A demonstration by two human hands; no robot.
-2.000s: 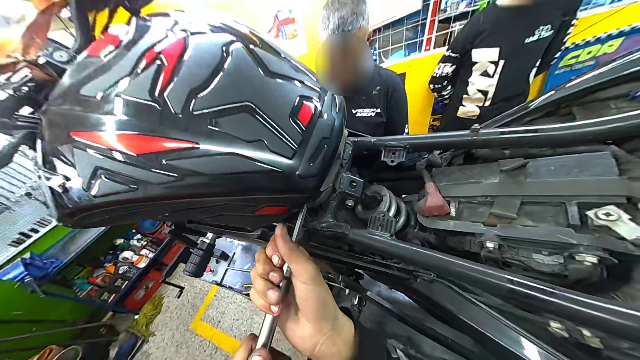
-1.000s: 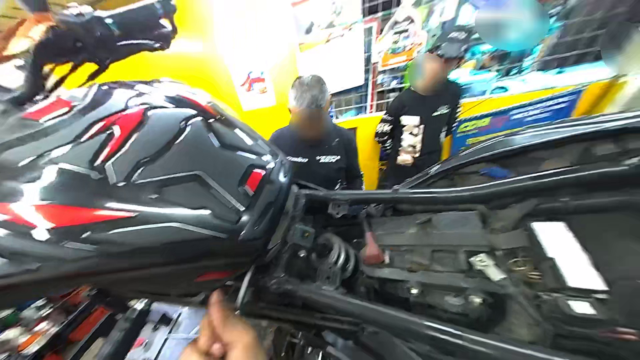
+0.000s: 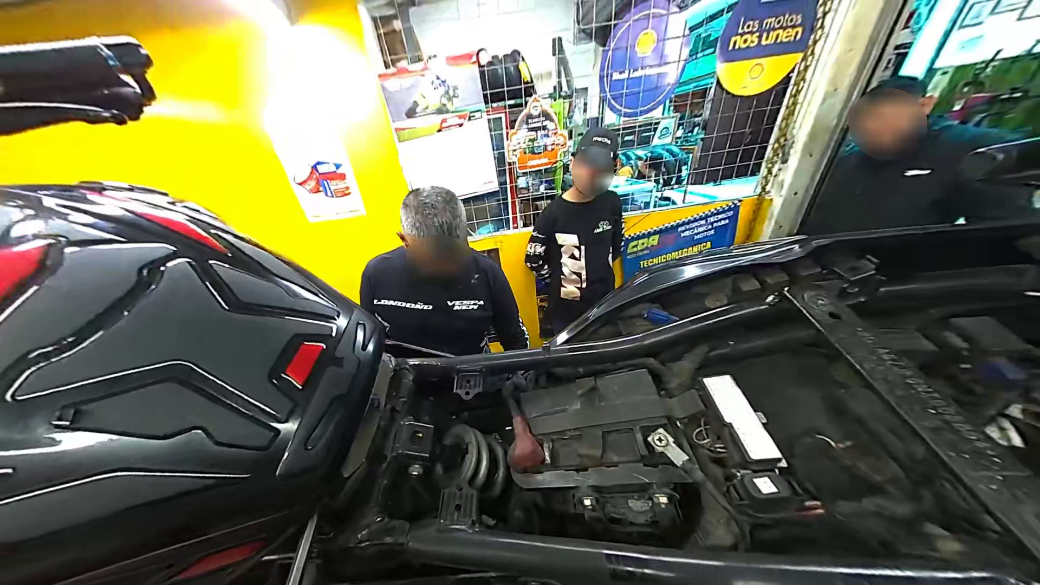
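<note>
Neither of my hands shows in the head view now. A thin metal shaft (image 3: 304,549) rises to the lower rear edge of the motorcycle's black fuel tank (image 3: 187,357), which has red and silver markings; what holds the shaft lies below the frame. Right of the tank, the open frame shows a coil spring (image 3: 475,461), a red rubber terminal boot (image 3: 526,448) and a battery (image 3: 597,406) under a black strap. A metal terminal (image 3: 668,445) sits at the battery's right. The lower frame rail (image 3: 617,561) runs along the bottom.
A person (image 3: 443,276) with bowed head stands just beyond the frame. Another person in a cap (image 3: 578,236) is behind, and a third person (image 3: 890,162) is at the upper right. A black cross brace (image 3: 910,390) spans the tail. A wire grid (image 3: 520,81) stands behind.
The view has swung up and to the right. The hands seen on the metal shaft at the tank's lower edge two seconds ago are out of frame; a third person has come into view.
</note>
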